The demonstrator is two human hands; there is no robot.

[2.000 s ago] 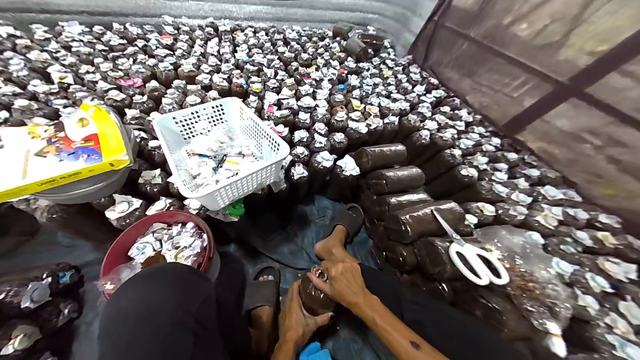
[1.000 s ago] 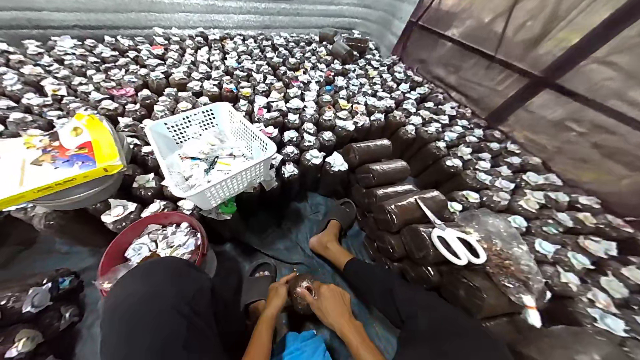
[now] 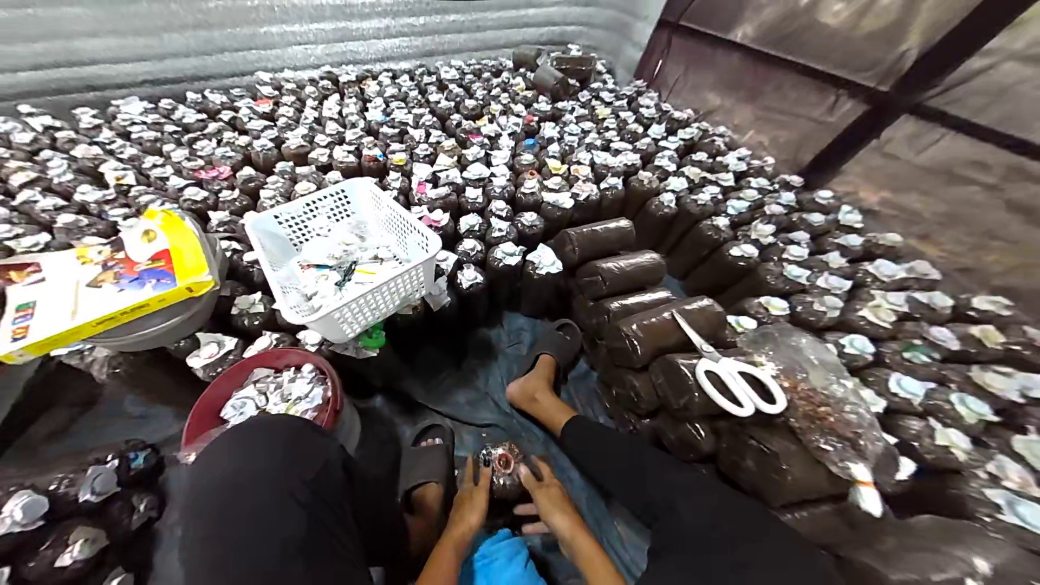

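Observation:
A dark filled plastic bag (image 3: 505, 486) stands upright on the dark ground sheet between my feet, its ringed mouth facing up. My left hand (image 3: 471, 497) is at its left side, fingers straight beside the mouth. On its right side is my right hand (image 3: 546, 497), fingers spread; whether either hand presses on the bag is hard to tell. Just below lies a blue cloth (image 3: 502, 561). To the left, a dark red bowl (image 3: 195, 418) holds crumpled paper pieces (image 3: 280, 393). White-handled scissors (image 3: 735, 380) rest on stacked filled bags (image 3: 621, 275).
A white plastic basket (image 3: 357, 321) holds paper scraps and pens. Beside it, a yellow and white box (image 3: 122, 272) lies on a grey tub (image 3: 166, 321). A clear bag of brown grains (image 3: 821, 398) lies right. Rows of paper-capped bags (image 3: 471, 231) fill the floor behind.
Two seconds ago my hands held the bag tilted near my right foot; now it stands upright with my hands at its sides. My right hand's fingers have come off its mouth.

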